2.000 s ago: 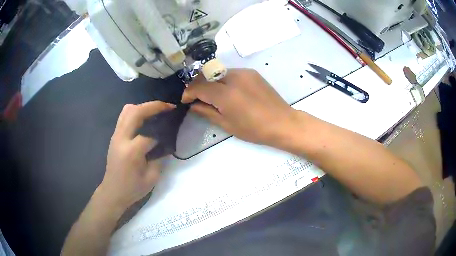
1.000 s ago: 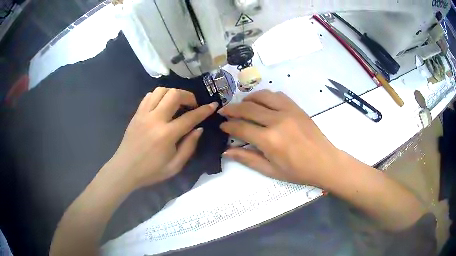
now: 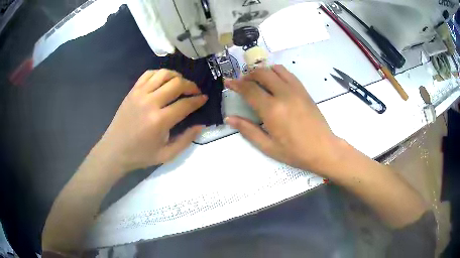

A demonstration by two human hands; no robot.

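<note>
A large black cloth panel point(image 3: 65, 101) covers the left of the table and runs under the presser foot point(image 3: 217, 66) of the white machine head point(image 3: 176, 25). My left hand point(image 3: 151, 118) lies on the cloth left of the foot, palm down, fingers spread and a little bent. My right hand point(image 3: 282, 111) is just right of the cloth's edge, below the foot, with forefinger near the needle and thumb low on the pale bed plate point(image 3: 217, 135). Its fingers are apart and nothing shows in them. The needle point is too small to tell.
Black-handled snips point(image 3: 359, 90) lie right of my right hand. Behind them are a red shaft with tan end point(image 3: 396, 85) and a black screwdriver point(image 3: 386, 48). A white paper slip point(image 3: 297, 30) lies under the machine arm. Ruler markings run along the table's front edge point(image 3: 202, 204).
The cloth's near edge has moved up towards the foot, baring bed plate and table. My left hand has shifted slightly up and left. My right fingertips have moved up off the cloth edge.
</note>
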